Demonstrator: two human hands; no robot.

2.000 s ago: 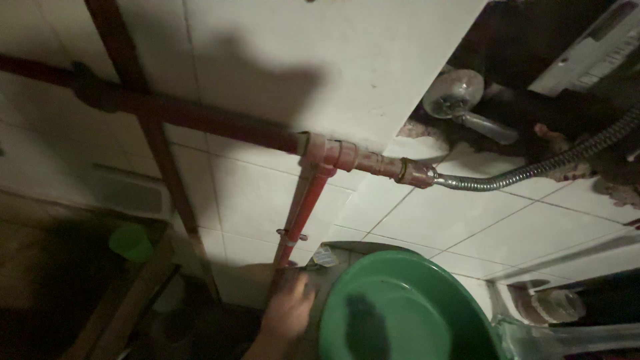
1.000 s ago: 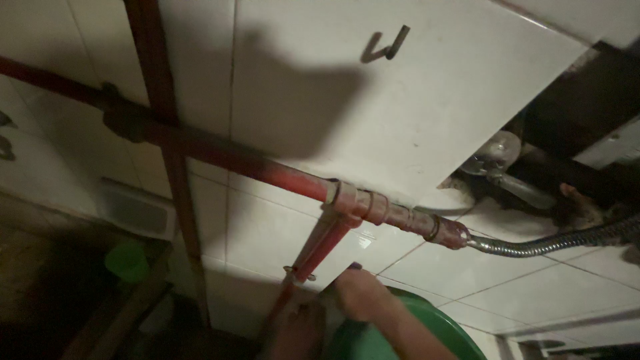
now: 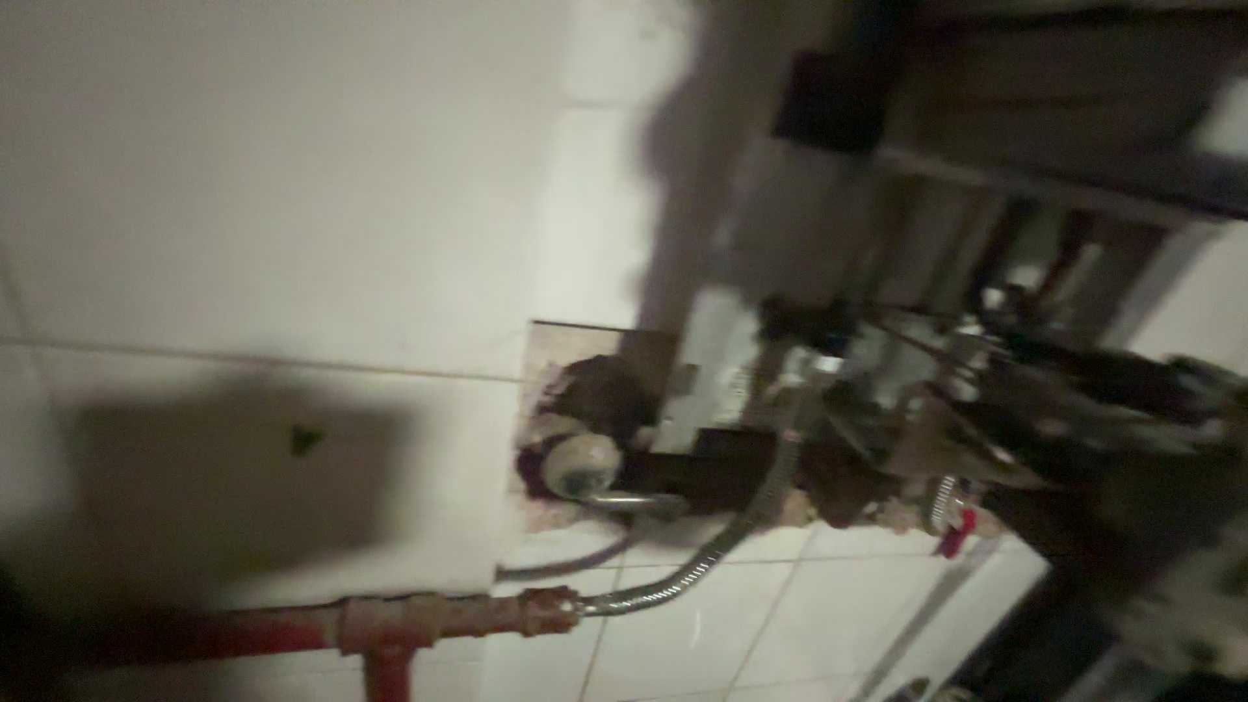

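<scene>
Neither of my hands shows in the head view now. A red-painted pipe runs along the tiled wall at the lower left to a tee fitting, from which a branch goes down. At its right end a rusty coupling joins a flexible corrugated metal hose. The hose curves up to the right into a dark opening. Left of the hose, a round pale fitting with a metal lever or spout sits in a broken hole in the tiles. The picture is blurred.
White wall tiles fill the left. Dark, cluttered parts and metal pieces lie at the right, too blurred to name. A small red handle shows below them. A dark shadow falls on the lower left tiles.
The view has swung up and right. Both hands, seen near the branch pipe and the green basin one second ago, are out of view, as is the basin.
</scene>
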